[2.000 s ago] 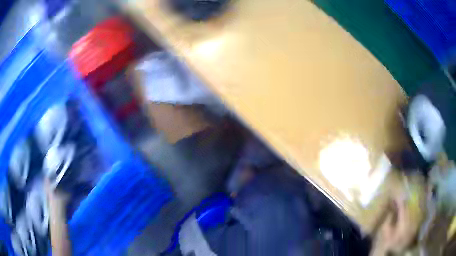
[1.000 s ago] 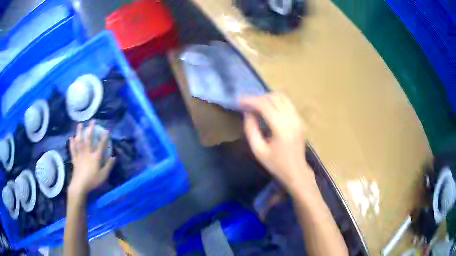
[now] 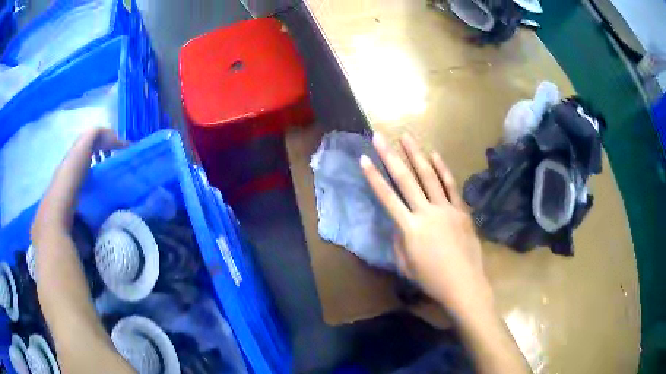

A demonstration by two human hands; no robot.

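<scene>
My left hand [image 3: 101, 140] is at the far rim of the blue crate [image 3: 213, 241], its fingers hooked over the rim and partly hidden. Dark figures with round ribbed white hats [image 3: 127, 256] lie in this crate. My right hand [image 3: 438, 234] is palm down with fingers spread, at the bench edge beside the crumpled grey-white rag [image 3: 354, 201]. It holds nothing. A black figure [image 3: 504, 193] lies on the tan bench beyond my right hand, with a pale oval opening facing up.
A red stool [image 3: 245, 73] stands between the crates and the bench. More blue crates with white liners [image 3: 62, 139] are at the upper left. Brown cardboard [image 3: 339, 292] lies under the rag. Another dark figure [image 3: 493, 18] is at the bench's far end. The green conveyor [image 3: 653, 212] runs along the right.
My left hand has moved from a hat inside the crate to its far rim. The crate sits nearer me relative to the stool. My right hand's fingers have spread. The view has shifted.
</scene>
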